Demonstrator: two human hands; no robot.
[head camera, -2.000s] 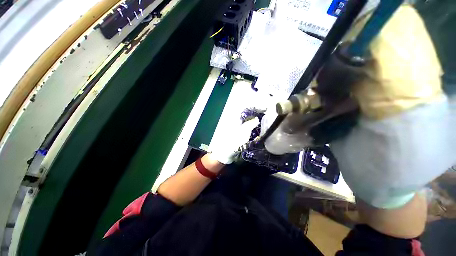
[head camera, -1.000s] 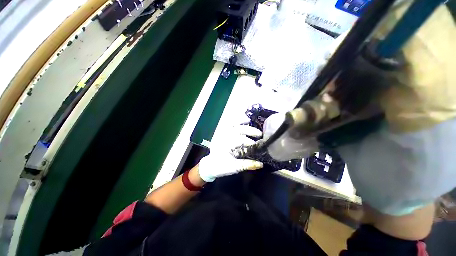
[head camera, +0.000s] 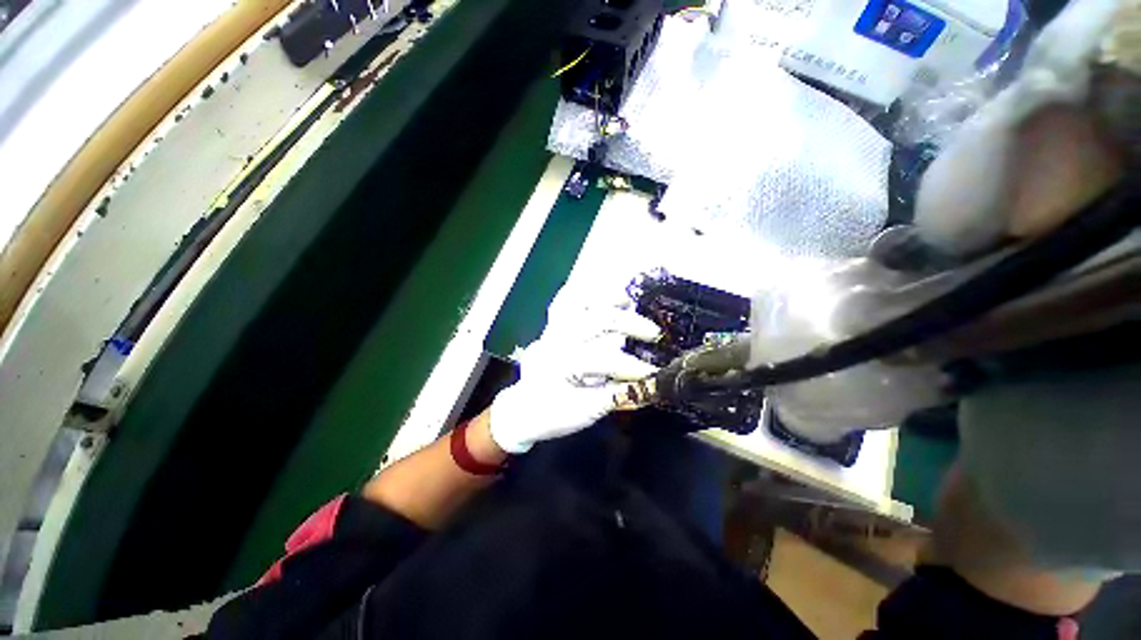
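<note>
An open black housing (head camera: 703, 310) with small wired parts inside lies on the white board. My left hand (head camera: 563, 381), in a white glove, holds its left side, fingers and thumb at the edge. My right hand (head camera: 1001, 181) is blurred at the upper right, gripping the suspended screwdriver (head camera: 832, 350). The driver's pale translucent front part and black hose cover the housing's right side; its tip is not clear. A flat black cover plate (head camera: 813, 440) lies right of the housing, partly hidden.
A textured foam sheet (head camera: 795, 163) lies beyond the housing. A white box with a blue label (head camera: 898, 28) stands at the back. A black multi-hole unit (head camera: 613, 56) with a yellow wire is at the far left of the board. The green conveyor (head camera: 375, 263) runs along the left.
The driver has swung lower and tilted, its pale front part moving right and its hose now crossing the housing. More of the housing shows. My left hand has barely moved since one second ago.
</note>
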